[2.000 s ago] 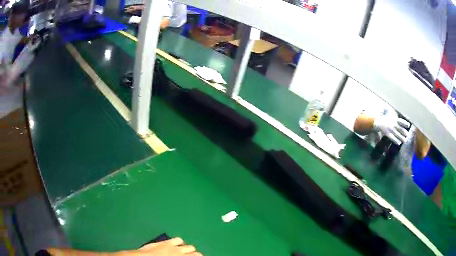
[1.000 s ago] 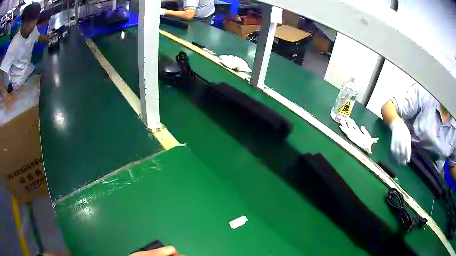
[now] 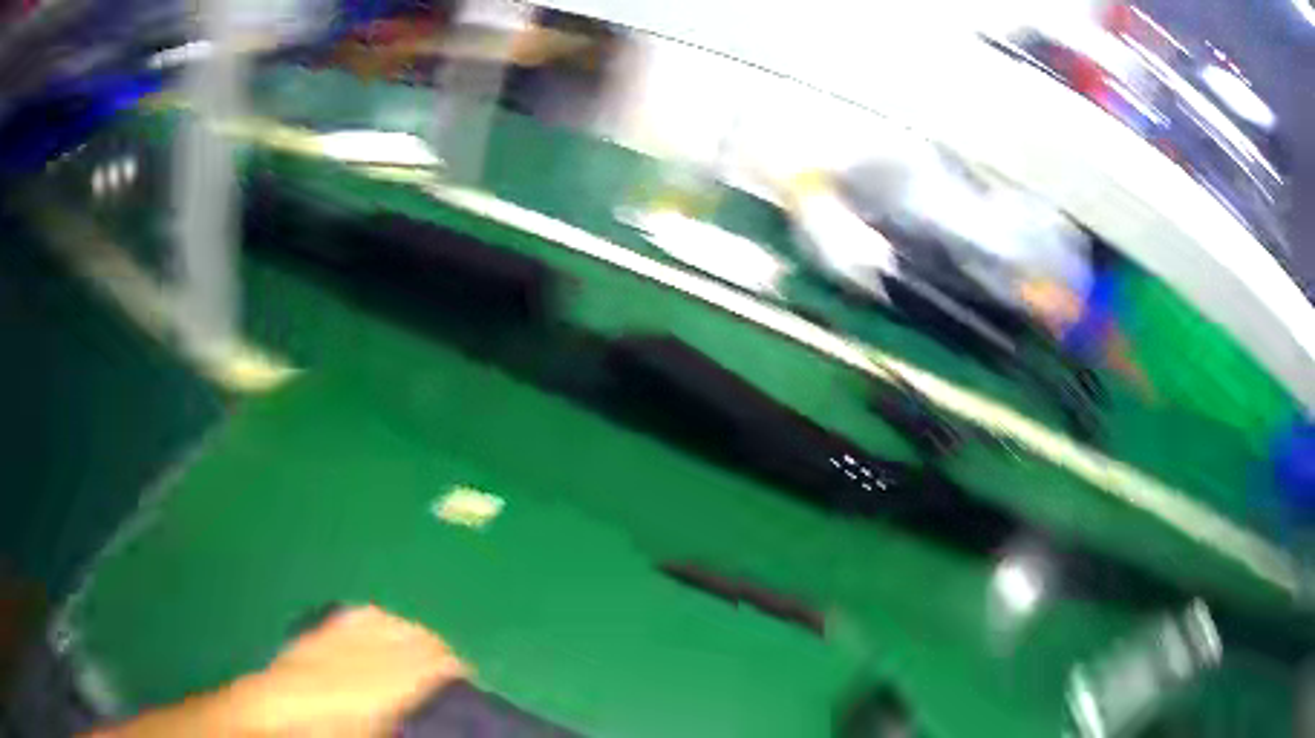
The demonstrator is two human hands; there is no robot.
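The frame is heavily blurred. My left hand (image 3: 346,666) is bare and comes in from the lower left edge. Its fingers are closed over a black bar, likely a power strip (image 3: 483,712), cut off by the bottom edge. A small white piece (image 3: 469,506) lies on the green surface (image 3: 310,490) beyond my left hand. A thin dark bar, perhaps a utility knife (image 3: 741,593), lies to the right. My right hand is not in view.
Black power strips (image 3: 736,418) lie along the dark green belt. A clear bottle (image 3: 1147,670) is at lower right. Across the belt, a person with a white glove (image 3: 848,242) handles a black item. A metal post (image 3: 209,202) stands at left.
The view has swung right, shifting the belt and white piece left. More of my left hand shows. The thin dark bar and the clear bottle at lower right have come into view.
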